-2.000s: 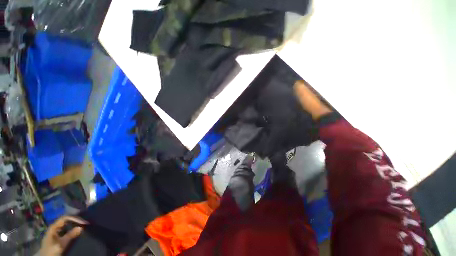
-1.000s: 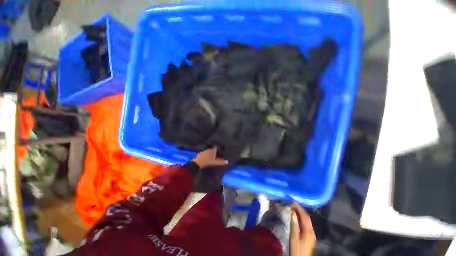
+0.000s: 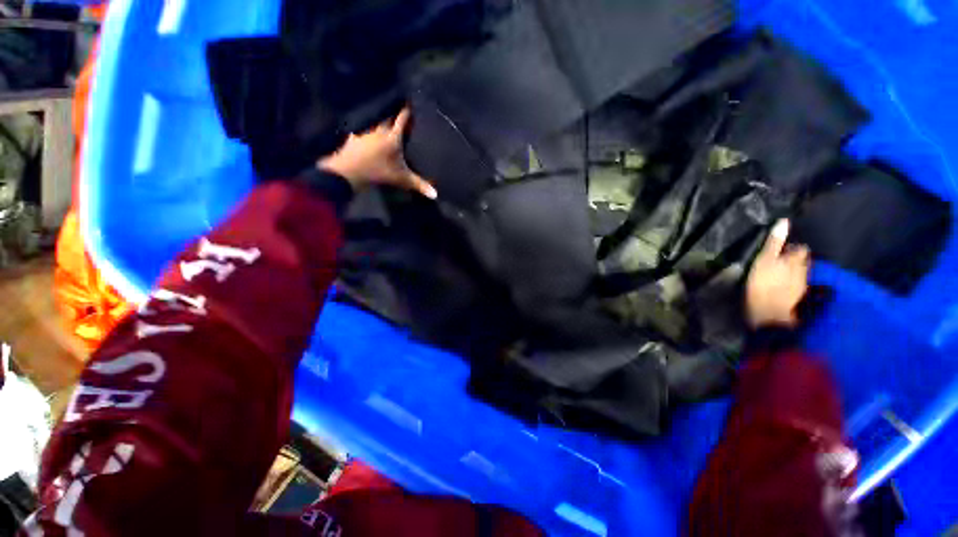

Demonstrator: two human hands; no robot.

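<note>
Part-sewn garment panels point(image 3: 541, 236), black with green-brown camouflage parts, lie in a loose overlapping heap inside a large blue plastic tote bin point(image 3: 383, 404). My left hand point(image 3: 373, 157) is at the heap's left side, thumb and forefinger spread against black cloth. Its other fingers are partly hidden, so its hold is unclear. My right hand point(image 3: 777, 278) is at the heap's right side, with its thumb up and its fingers curled at the edge of the black cloth. The camouflage shows mostly between the hands.
The bin's pale rim point(image 3: 97, 226) curves along the left and bottom. Orange cloth point(image 3: 76, 278) lies outside it at the left. A grey shelf-like frame point(image 3: 47, 157) stands at the far left, with a white item point(image 3: 23, 420) below it.
The view has moved close over the bin. My right hand has gone from outside the bin's near rim into the heap. My left hand has moved from the near edge to the heap's left side.
</note>
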